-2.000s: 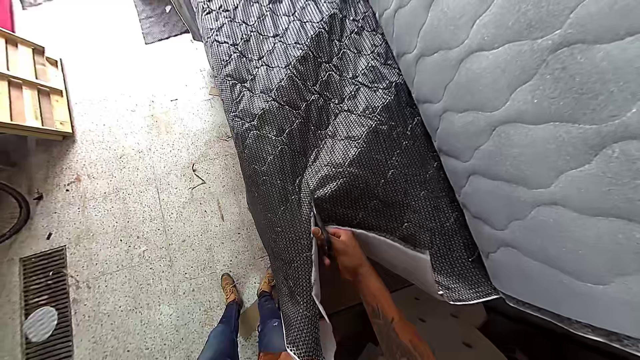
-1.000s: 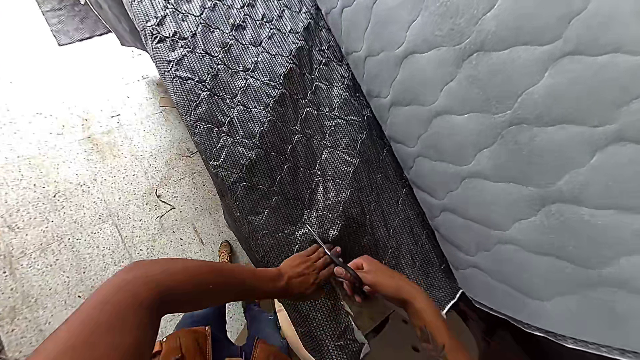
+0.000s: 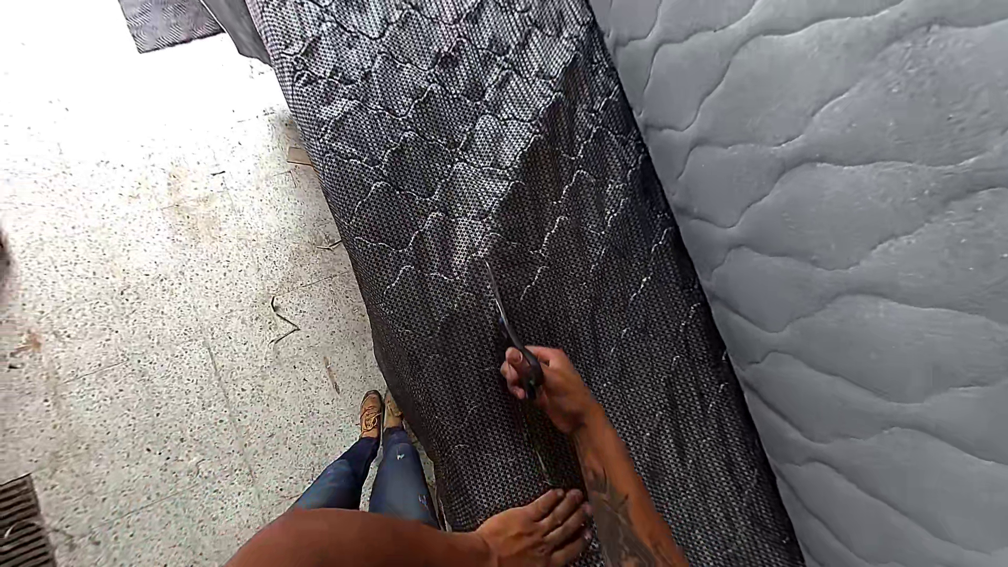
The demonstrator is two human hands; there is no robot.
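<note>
A long sheet of dark quilted fabric point(image 3: 441, 339) runs from the top of the view to the bottom. My right hand point(image 3: 551, 386) is closed around the dark handles of a pair of scissors point(image 3: 506, 319), whose blades point up along the fabric. Below the scissors a narrow slit point(image 3: 542, 453) runs down towards my left hand. Flat on the fabric at the bottom lies my left hand point(image 3: 539, 529), palm down, fingers pointing right, holding nothing. Whether the blades are apart or together is hard to tell.
A grey quilted mattress point(image 3: 850, 260) stands along the right side of the fabric. On the left is a speckled tile floor point(image 3: 157, 299) with scraps and a floor grate point(image 3: 22, 520). Another piece of dark fabric point(image 3: 169, 24) lies at the top left. My shoes point(image 3: 372, 413) are beside the fabric's left edge.
My left hand, out of sight two seconds ago, was beside the scissors one second ago and now lies lower on the fabric. The right hand with the scissors is farther up the fabric from it.
</note>
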